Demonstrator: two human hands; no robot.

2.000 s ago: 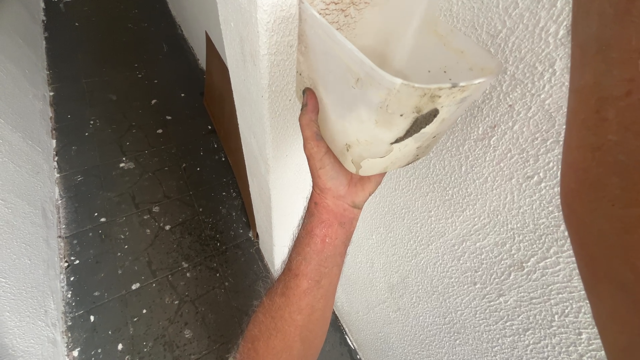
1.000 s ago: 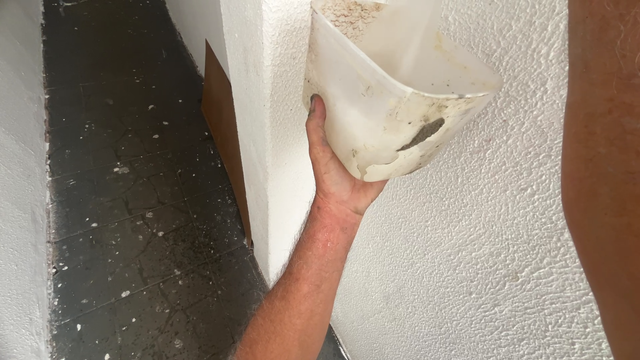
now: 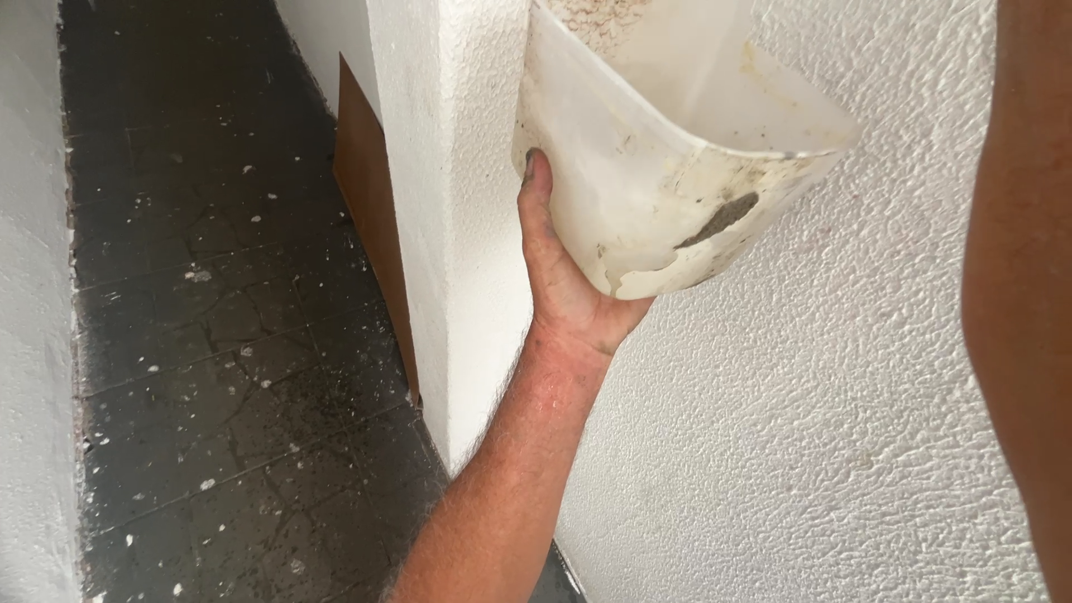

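My left hand (image 3: 574,268) grips a worn, whitish translucent plastic container (image 3: 645,176) from below, with the thumb up along its left side. The container is tilted and open at the top. Its outside has peeling, flaking coating and a dark grey patch, and reddish-brown residue shows inside near the upper edge of the view. It is in front of the corner of a white textured wall (image 3: 796,402). At the right edge my other arm runs up out of view, so my right hand is hidden from sight.
A dark tiled floor (image 3: 226,335) with white paint specks runs along the left, between a white wall (image 3: 33,335) and the wall corner. A brown panel (image 3: 368,209) leans against the wall beside that corner.
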